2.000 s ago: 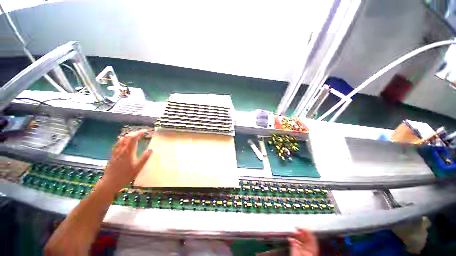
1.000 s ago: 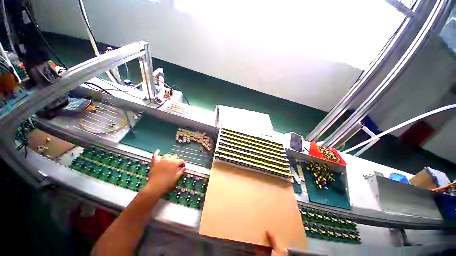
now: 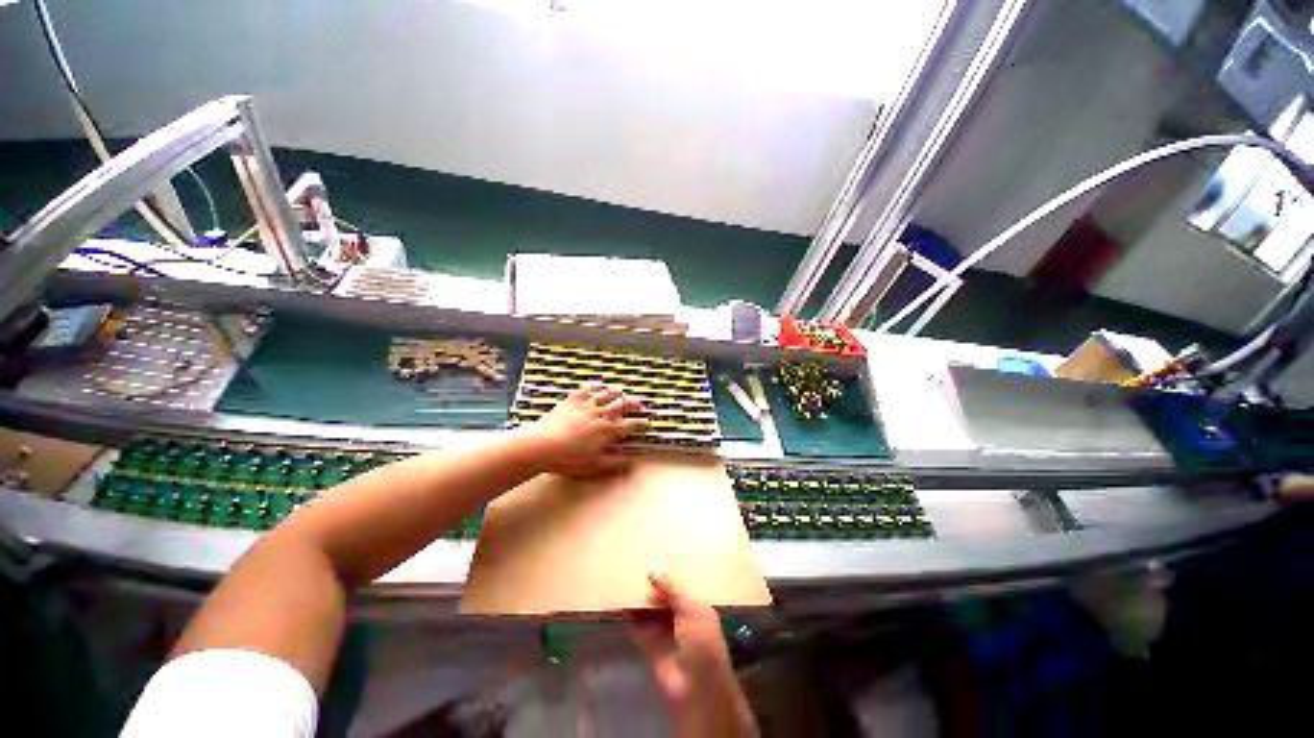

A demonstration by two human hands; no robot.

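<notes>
A tan separator sheet (image 3: 620, 541) lies at a slant over the near rail and the circuit boards. A block of yellow-and-black parts in straight rows (image 3: 656, 378) sits at its far edge. My left hand (image 3: 591, 430) lies spread on the near part of these rows, palm down, fingers apart. My right hand (image 3: 680, 623) grips the sheet's near edge, thumb on top, fingers hidden underneath. Green circuit board panels (image 3: 829, 505) show on both sides of the sheet.
Tan components (image 3: 447, 359) lie on the left mat. Loose yellow-and-black parts (image 3: 807, 389) lie on the right mat, with a red bin (image 3: 823, 339) behind. A white stack (image 3: 594, 287) stands on the back ledge. An aluminium frame (image 3: 137, 173) rises at left.
The striped rows and the sheet have moved apart from the white stack, towards me. My left hand has moved from over the boards onto the rows. My right hand stays at the sheet's near edge.
</notes>
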